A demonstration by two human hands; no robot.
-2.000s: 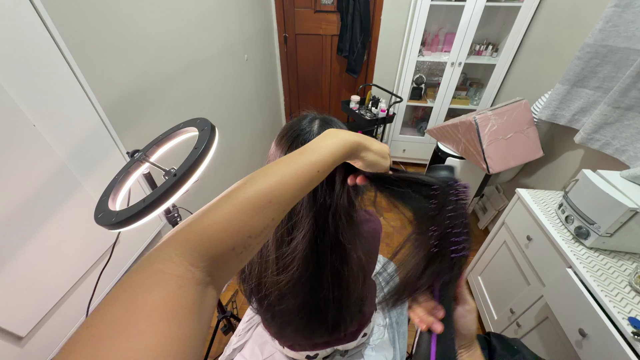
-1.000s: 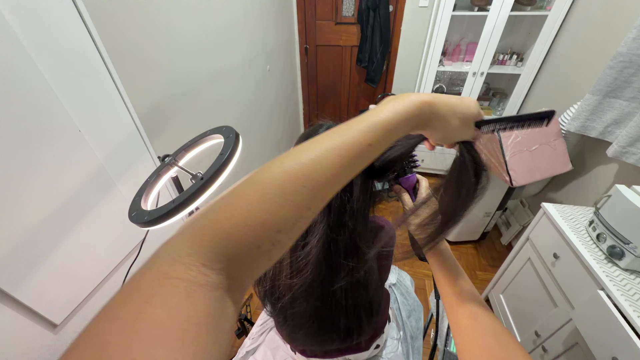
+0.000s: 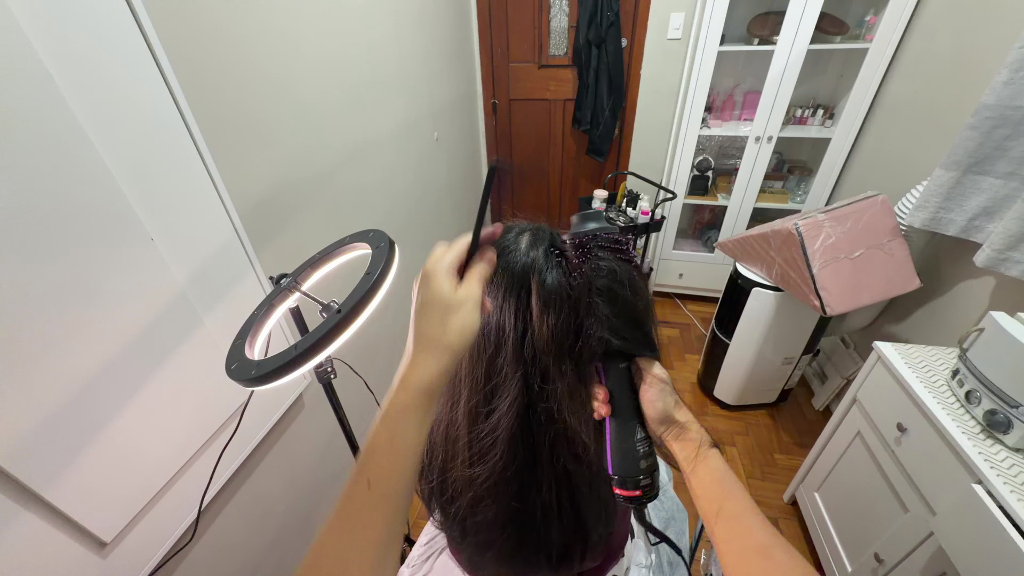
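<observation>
A person with long dark hair (image 3: 512,416) sits with their back to me. My left hand (image 3: 452,296) is at the left side of the head and holds a black comb (image 3: 482,210), which points up. On the right, my right hand (image 3: 652,400) grips the black and purple handle of a hot-air hairbrush (image 3: 628,432). The bristled head of this brush lies in the hair near the crown, partly covered by strands. Its black cord hangs down from the handle's lower end.
A lit ring light (image 3: 312,308) on a stand is at the left. Behind the person are a black trolley (image 3: 640,224) with bottles and a wooden door (image 3: 536,120). To the right stand a white appliance (image 3: 756,344) under a pink wrapped box (image 3: 860,256), and a white cabinet (image 3: 872,456).
My left hand with the comb has moved left, from the right side to the left side of the head. The lock it held out is let go. The brush is now in the hair near the crown.
</observation>
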